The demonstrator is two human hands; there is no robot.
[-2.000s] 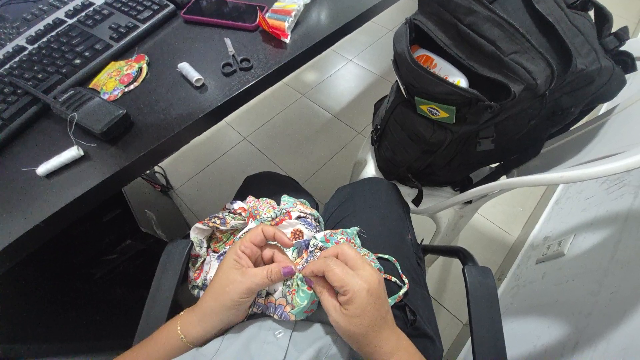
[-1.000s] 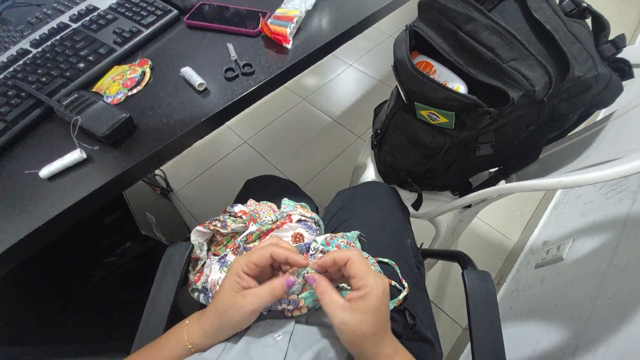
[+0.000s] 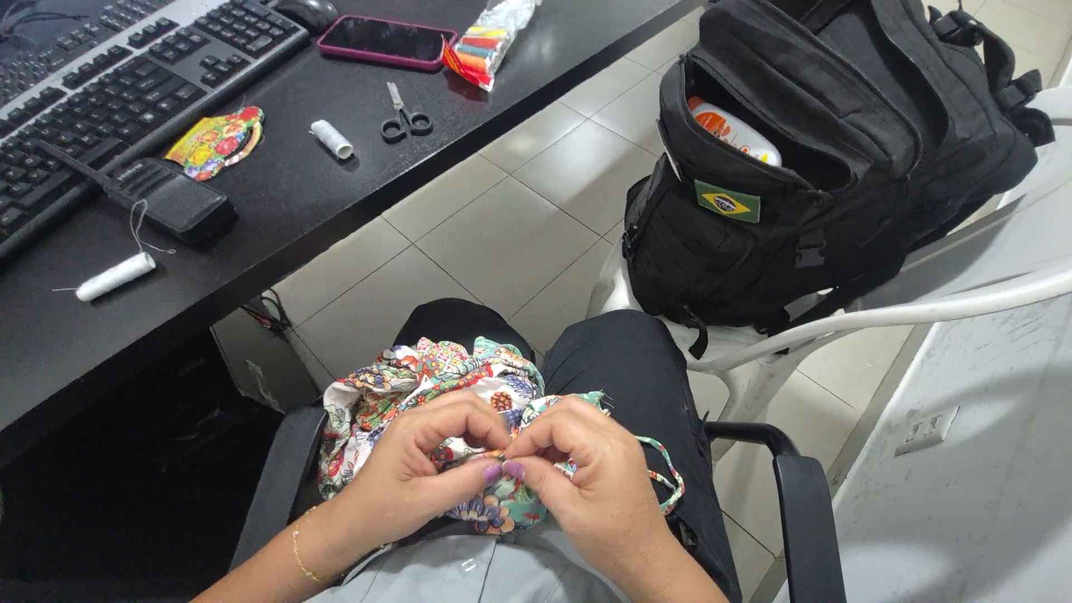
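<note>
A floral patterned fabric [image 3: 494, 377] lies bunched across my lap, and a thin cord of matching cloth [image 3: 666, 469] loops out at its right. My left hand [image 3: 435, 461] pinches a small fold of it between thumb and index finger. Touching it fingertip to fingertip, my right hand [image 3: 578, 469] pinches the same spot. Whether a needle is between the fingers cannot be seen. On the black desk are small scissors [image 3: 405, 117], a white thread spool [image 3: 332, 140], and a second white spool [image 3: 115, 277] with loose thread and what looks like a needle at its end.
The desk [image 3: 276, 226] also holds a keyboard [image 3: 126, 100], a two-way radio [image 3: 172, 201], a phone [image 3: 385, 42], a floral packet [image 3: 218, 142] and a bag of colored sticks [image 3: 486, 46]. A black backpack [image 3: 779, 243] sits on a white chair [image 3: 754, 352]. Chair armrests [image 3: 808, 511] flank my lap.
Two seconds ago my right fingers were bent over the cloth beside my left thumb; now both thumbs and index fingers meet tip to tip at the fold. Both hands keep hold of the fabric.
</note>
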